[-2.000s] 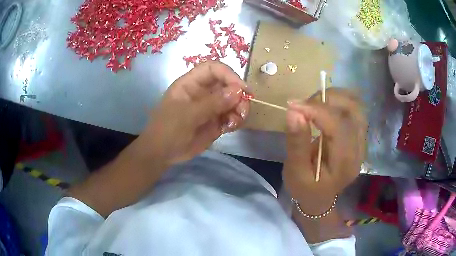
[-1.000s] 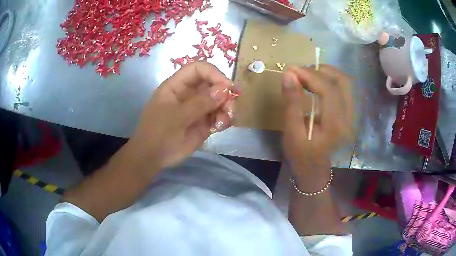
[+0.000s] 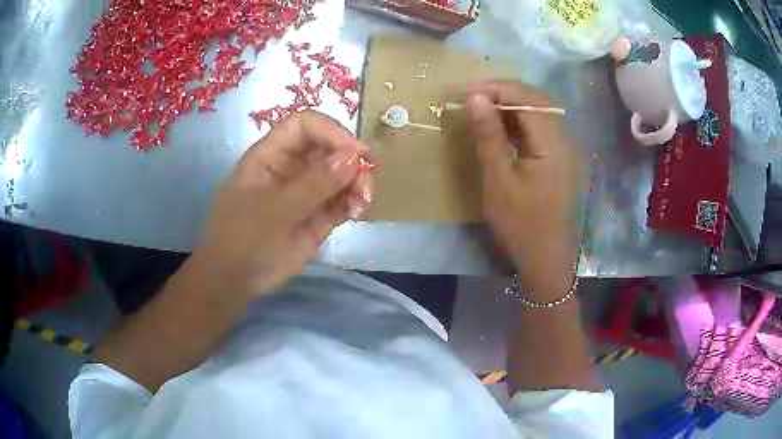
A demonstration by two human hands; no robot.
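My left hand (image 3: 287,184) pinches a small glossy red part (image 3: 366,164) between its fingertips, left of the tan board. My right hand (image 3: 527,163) holds a thin pale cotton swab (image 3: 532,109) almost level over the board. The swab's left tip is at a few tiny gold accents (image 3: 436,110); whether it touches them is not clear. A thin glue applicator (image 3: 424,126) lies on the tan board (image 3: 420,184) with its left end at the white glue dab (image 3: 395,117). More gold bits (image 3: 389,85) lie farther back on the board.
A large red-part pile (image 3: 163,60) lies at the back left, with a smaller loose group (image 3: 313,79) nearer the board. Behind stand a parts box (image 3: 420,12) and a clear bag of gold accents (image 3: 572,12). At right are a pink mug (image 3: 649,90) and red carton (image 3: 682,184).
My right hand has let go of the glue applicator, which now rests at the glue dab. The swab has turned from upright to nearly level. My left hand still holds the red part.
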